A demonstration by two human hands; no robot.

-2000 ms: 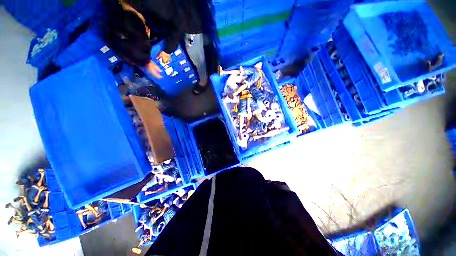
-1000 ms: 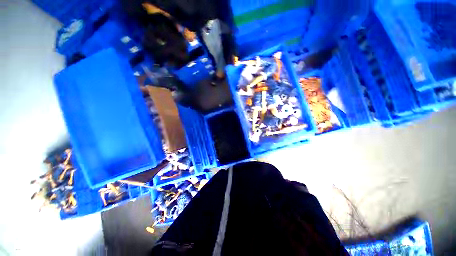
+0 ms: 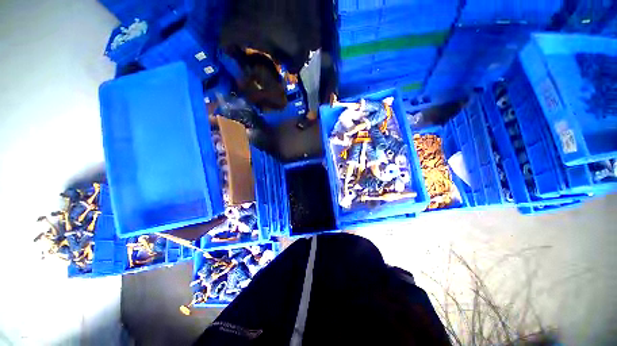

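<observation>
Neither of my hands shows; my dark clothing with a pale stripe fills the bottom middle. Nearest in front stands a blue crate (image 3: 423, 200) heaped with mixed orange, white and navy parts (image 3: 369, 152). To its left is a narrow crate with black contents (image 3: 310, 196). To its right is a crate of orange-brown small parts (image 3: 433, 169). At the left a blue crate with a bare inside (image 3: 155, 149) lies over other crates, beside a brown cardboard flap (image 3: 235, 159). More mixed parts fill a crate (image 3: 233, 274) at the lower left.
A person in dark clothing (image 3: 270, 34) bends among the crates at the top. Tall blue crate stacks (image 3: 392, 51) stand behind, one with a green band. Crates stand in a row at the right, with an open crate (image 3: 568, 145) on top. Thin twig-like strands (image 3: 480, 297) show at the lower right.
The crates have shifted rightward in view since the oldest frame, and the lower-right crates have left the picture. The other person's head and arm have changed position.
</observation>
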